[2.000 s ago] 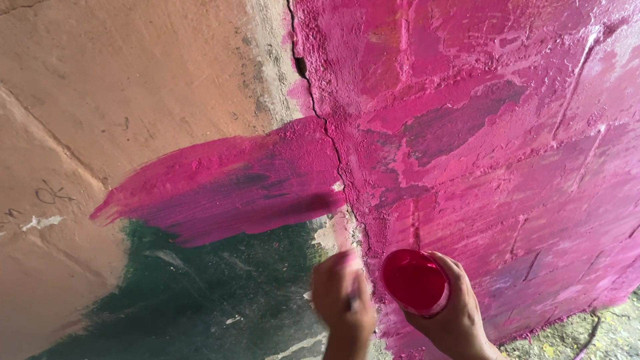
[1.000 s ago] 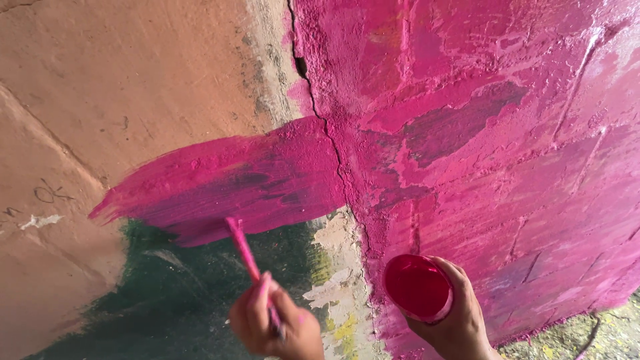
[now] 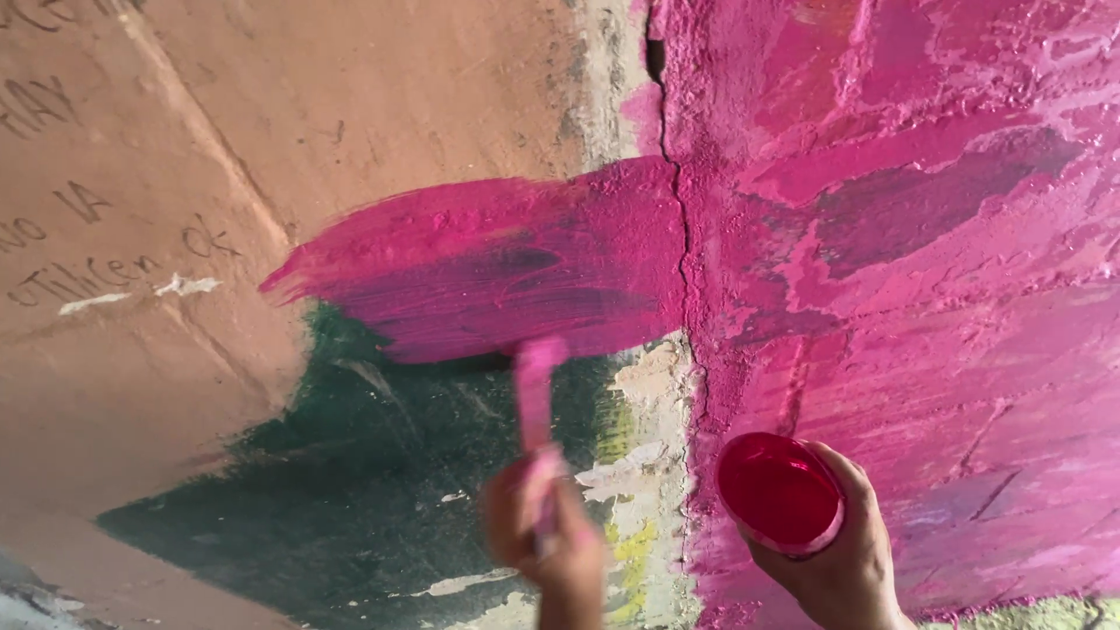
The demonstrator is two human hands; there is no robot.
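My left hand (image 3: 547,529), blurred by motion, grips a pink-smeared paintbrush (image 3: 535,394). Its bristle end lies at the lower edge of a magenta paint patch (image 3: 490,271), over the dark green area (image 3: 376,490) of the wall. At the lower right, my right hand (image 3: 844,542) holds a cup of magenta paint (image 3: 779,490), its open top facing the camera. The patch spans from the tan wall section (image 3: 420,96) to a crack beside the pink-painted wall (image 3: 919,350). Whether the bristles touch the wall cannot be told.
A jagged vertical crack (image 3: 684,227) runs down the wall where the two sections meet. Beneath the patch is a strip of peeling whitish paint (image 3: 652,464) with yellow marks. Handwriting marks the tan section at left. Rough ground (image 3: 1041,612) shows at the bottom right.
Since one second ago, my left hand and the brush have moved right along the patch's lower edge. Two seconds ago they were farther right, near the crack. My right hand still holds the cup.
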